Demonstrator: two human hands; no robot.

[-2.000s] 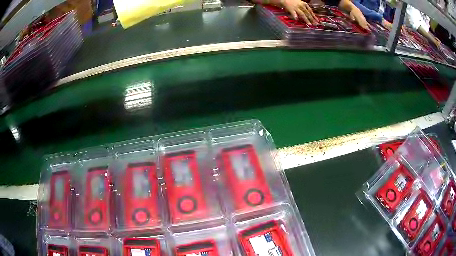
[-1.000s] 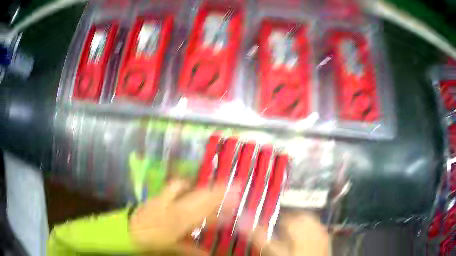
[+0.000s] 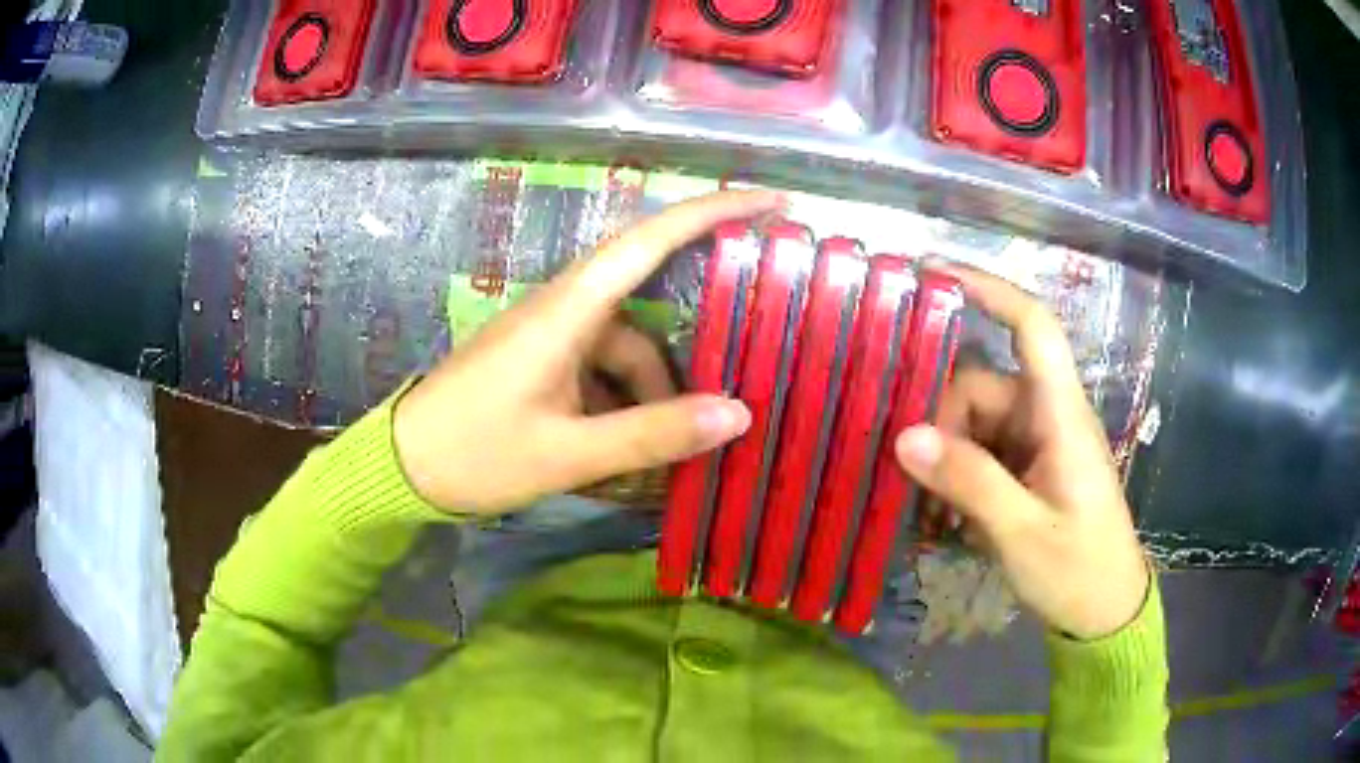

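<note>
Several red phones (image 3: 806, 432) stand on edge side by side in a row, with only their narrow red sides showing. My left hand (image 3: 552, 373) grips the row from the left, thumb on the nearest side. My right hand (image 3: 1029, 447) grips it from the right, thumb on the outer phone. The phones are held above the bench edge, in front of my body. A clear plastic tray (image 3: 597, 119) lies beyond them, with red phones face down in its pockets, black rings showing.
A taped plastic-covered mat (image 3: 343, 283) with red lettering and green patches lies under the tray's near edge. A white sheet (image 3: 105, 522) and a brown carton (image 3: 224, 477) are below at left. A blue-capped item (image 3: 75, 52) is at the upper left.
The view has tipped down from the line to the bench edge and my body. Since the previous frame, the row of phones and my hands show higher and sharper; the tray sits higher in view.
</note>
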